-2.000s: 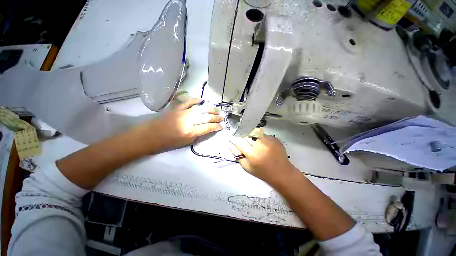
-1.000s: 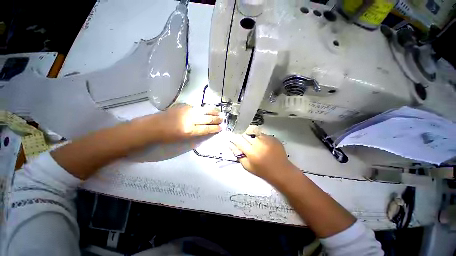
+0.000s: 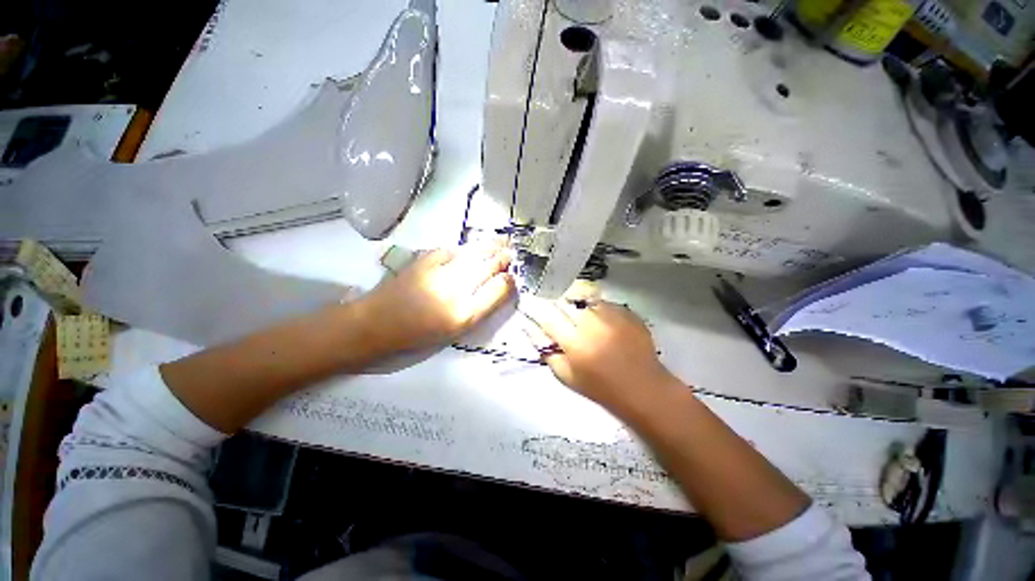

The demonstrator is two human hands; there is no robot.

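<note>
A pale grey curved cloth piece [image 3: 170, 278] runs from the left of the table under my left forearm to the needle area. My left hand [image 3: 445, 297] is bent over the cloth just left of the needle, its fingertips washed out by glare. My right hand [image 3: 596, 344] is just right and in front of the needle, fingertips at the cloth's edge. Small dark bits show at its fingers; I cannot tell what they are. The presser foot and needle [image 3: 526, 259] are between the hands, partly lost in glare.
The machine head [image 3: 568, 148] stands close above my hands. The plastic-wrapped lamp [image 3: 388, 136] is left of it. A black-handled tool [image 3: 754, 327] and paper sheets [image 3: 919, 312] lie at right. Yellow tickets [image 3: 83, 344] are at the left edge.
My left hand's fingers are more bent than before. The cloth in front of my left forearm has drawn back, and a small greenish piece shows behind that hand. My right hand is almost unmoved.
</note>
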